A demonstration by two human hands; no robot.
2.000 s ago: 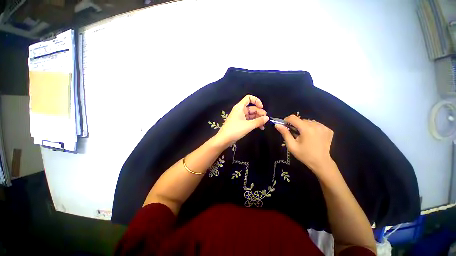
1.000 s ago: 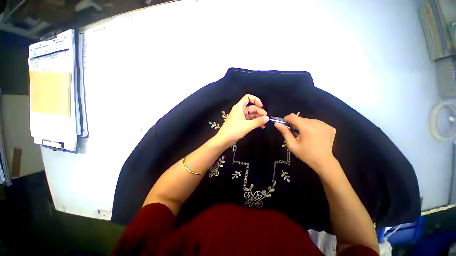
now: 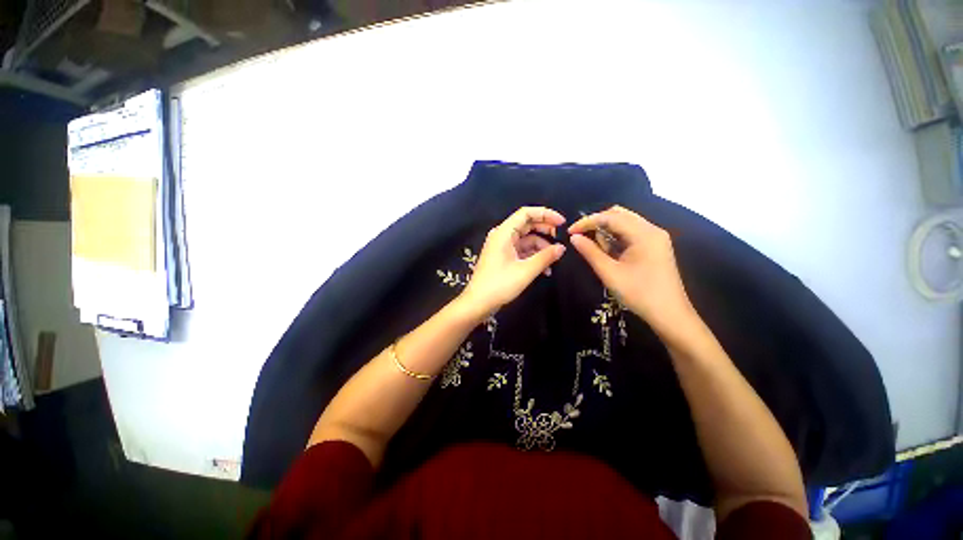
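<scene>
A black garment lies spread on the table, its plain collar towards the far side. Pale gold chest embroidery of flowers, leaves and a stepped line shows below my hands. My left hand is over the upper chest, fingers curled, thumb and fingertips near each other; whether it pinches cloth or thread cannot be told. My right hand is just to its right, fingertips close to the left ones, with the small thread snips mostly hidden inside its fingers.
The white table surrounds the garment. Clipboards with papers and a yellowish sheet lie at the left. A tape roll and stacked papers or booklets are at the right. A blue crate shows below the right table edge.
My right hand has moved left and slightly up to my left fingertips. The snips' blades, earlier pointing at the left hand, are now tucked in the right fingers. The view has shifted slightly.
</scene>
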